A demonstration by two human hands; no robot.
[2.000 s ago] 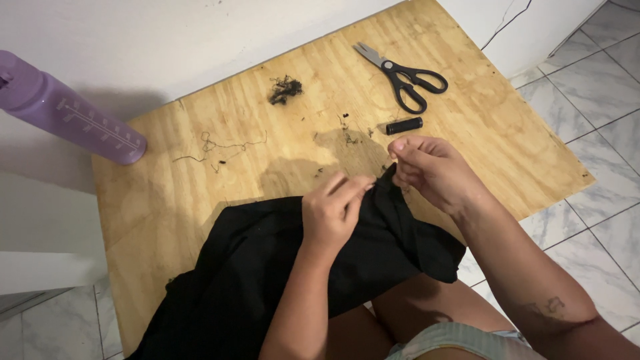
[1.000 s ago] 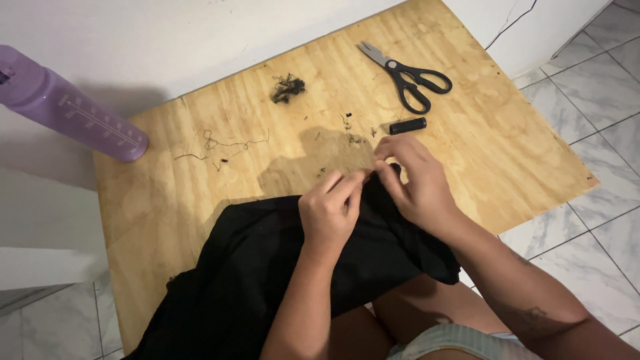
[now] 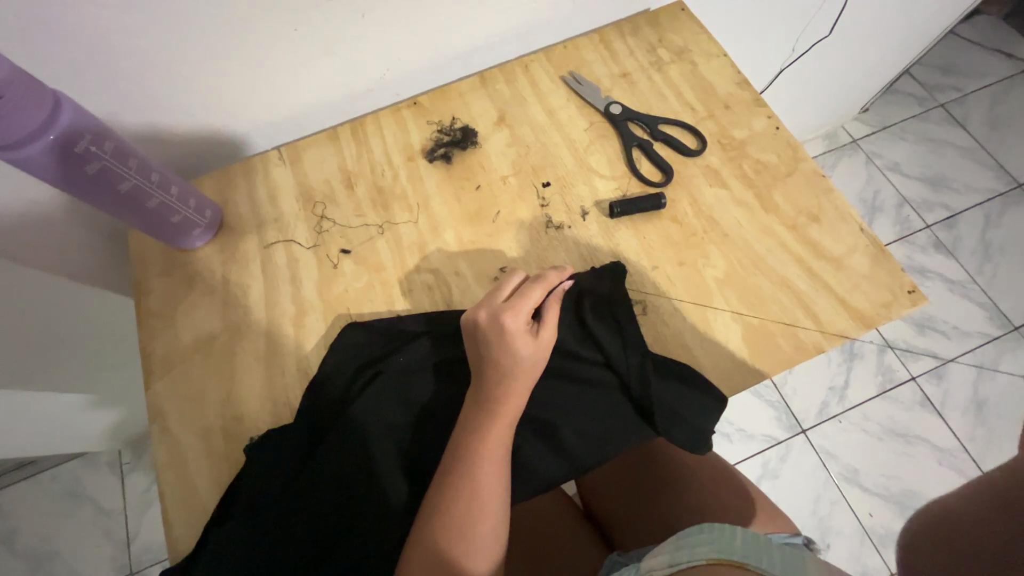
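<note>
My left hand (image 3: 516, 328) pinches the upper edge of a black fabric piece (image 3: 400, 416), which lies across the front of the plywood board and over my lap. A dark thread (image 3: 744, 314) runs taut from the cloth's upper corner out past the right side of the board. My right hand is outside the view; only part of the right arm (image 3: 968, 520) shows at the lower right edge. Beyond the cloth are a black thread spool (image 3: 638, 205) and scissors with black handles (image 3: 632, 124), their blades nearly closed.
A clump of black thread scraps (image 3: 452, 141) and a loose tangled thread (image 3: 360, 227) lie on the plywood board (image 3: 256, 208). A purple bottle (image 3: 120, 164) stands at the left. A white wall borders the back, with tiled floor (image 3: 920, 264) to the right.
My right hand, earlier at the cloth's upper edge near my left hand, has moved right and out of view. The taut thread now shows. My left hand stays on the cloth.
</note>
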